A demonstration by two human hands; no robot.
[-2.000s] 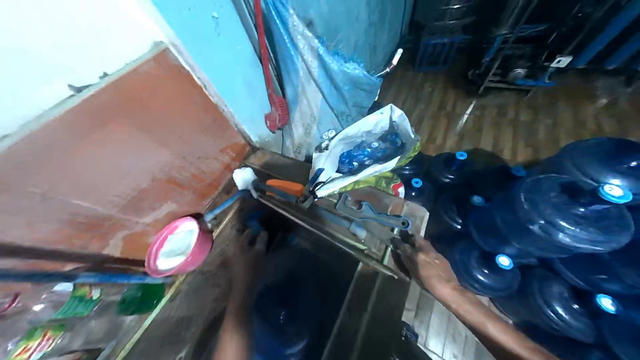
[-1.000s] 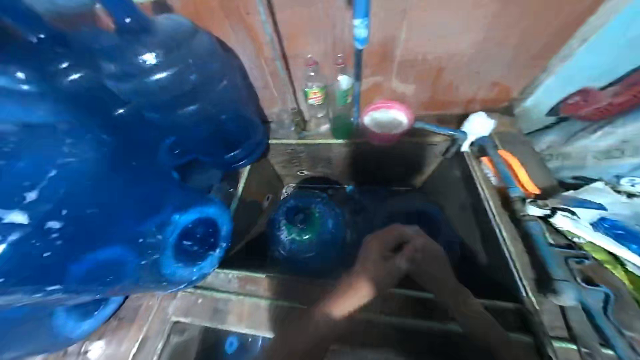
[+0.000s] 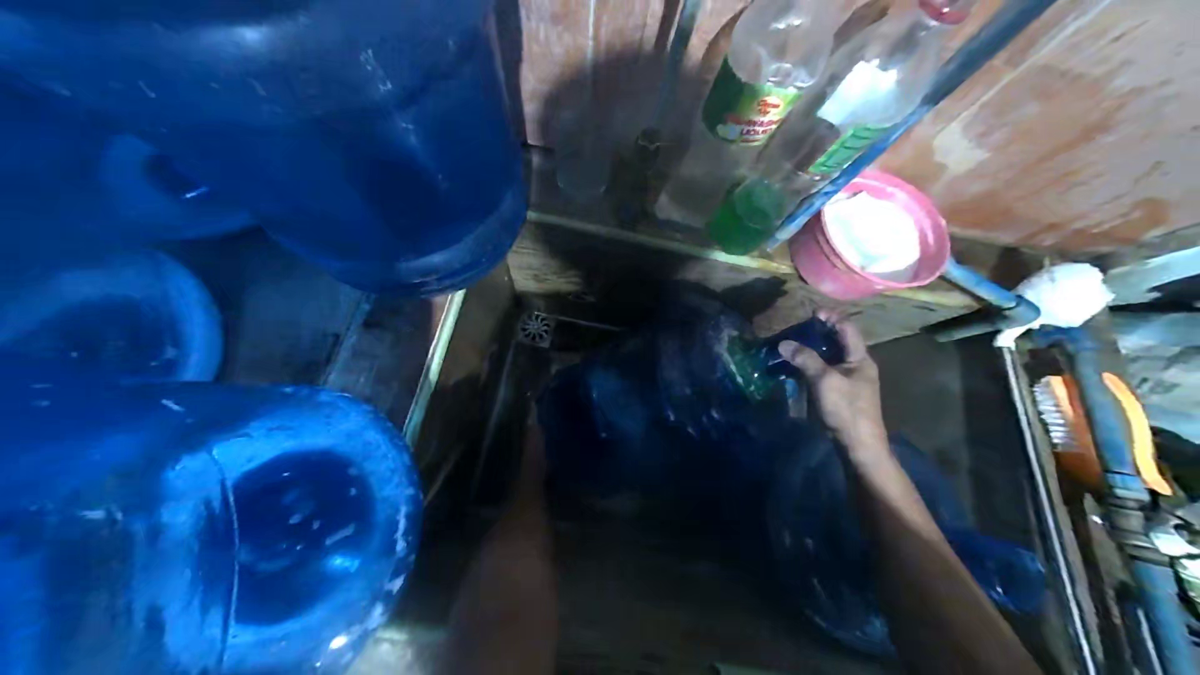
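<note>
A large blue plastic water jug [image 3: 637, 394] lies tilted in the dark basin, its neck toward the upper right. My right hand [image 3: 839, 375] grips that neck, with the thumb on top. The left forearm reaches down to the jug's lower left side; my left hand [image 3: 536, 403] is in deep shadow and its fingers are mostly hidden. Beside the right forearm, a second blue jug [image 3: 825, 544] lies in the basin with its neck toward the right.
Large blue jugs [image 3: 309, 534] crowd the left side. Along the back ledge are clear plastic bottles [image 3: 769, 103] and a pink tub [image 3: 905, 234] with white contents. A blue pipe [image 3: 1092, 403] and an orange-handled brush [image 3: 1069, 431] lie on the right edge. A drain [image 3: 536, 328] shows in the basin.
My hands were close together over the basin a second ago; now they are apart, the right one on the jug's neck. The jug, upright before, is tilted. The view has swung considerably.
</note>
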